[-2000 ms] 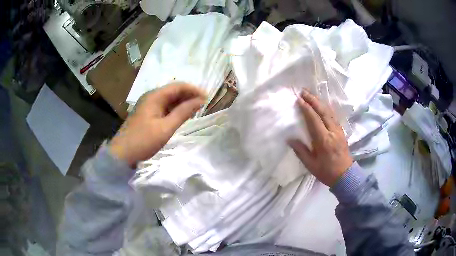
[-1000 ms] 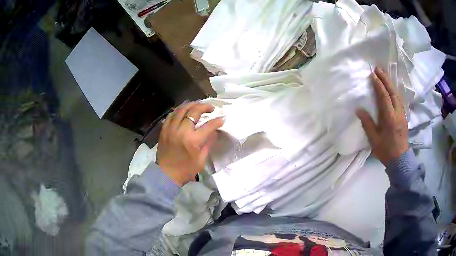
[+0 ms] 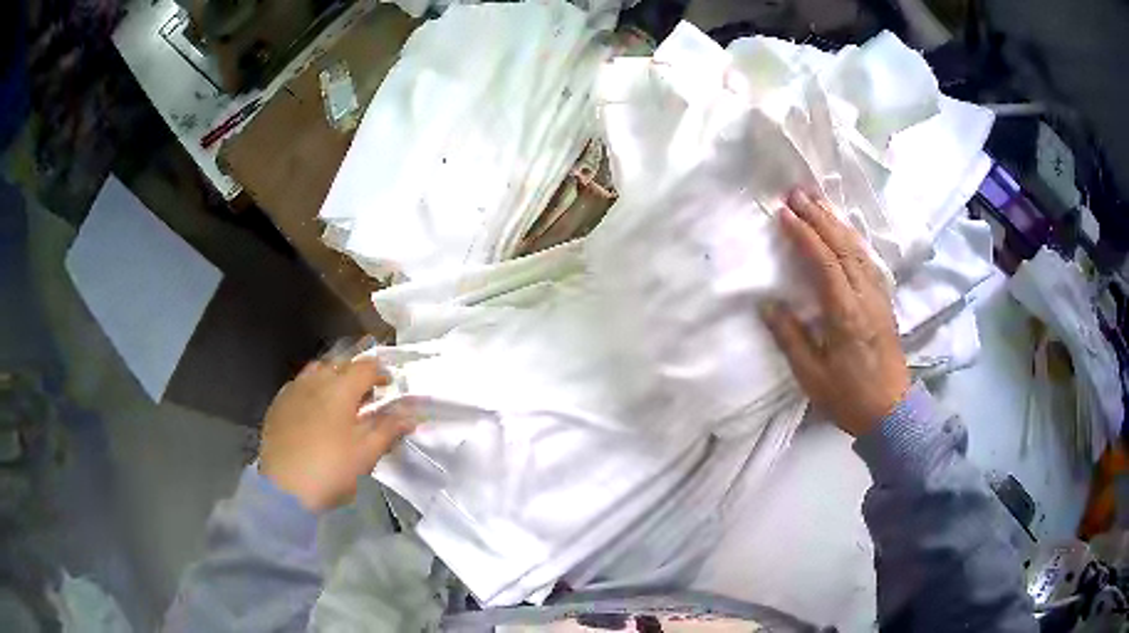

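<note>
A large fan of white garment pieces (image 3: 669,322) in many loose layers lies in front of me. My left hand (image 3: 328,427) is at its left edge, with the thumb and fingers pinching the edges of some layers. My right hand (image 3: 848,322) lies flat on top at the right, fingers spread, pressing the cloth. Stacked white pieces (image 3: 458,136) lie behind at the left. A small brown patch of cloth (image 3: 572,208) shows in the gap between them.
A brown board (image 3: 279,173) with a red pen (image 3: 230,121) beside it is at the upper left. A pale rectangular top (image 3: 142,291) stands above the floor at left. A purplish-screened phone (image 3: 1013,204), a small white bundle (image 3: 1071,328) and an orange (image 3: 1102,495) are at right.
My left hand has come down from above the layers to their left edge and now pinches it. My right hand stays flat on the cloth. The camera view has swung and come back.
</note>
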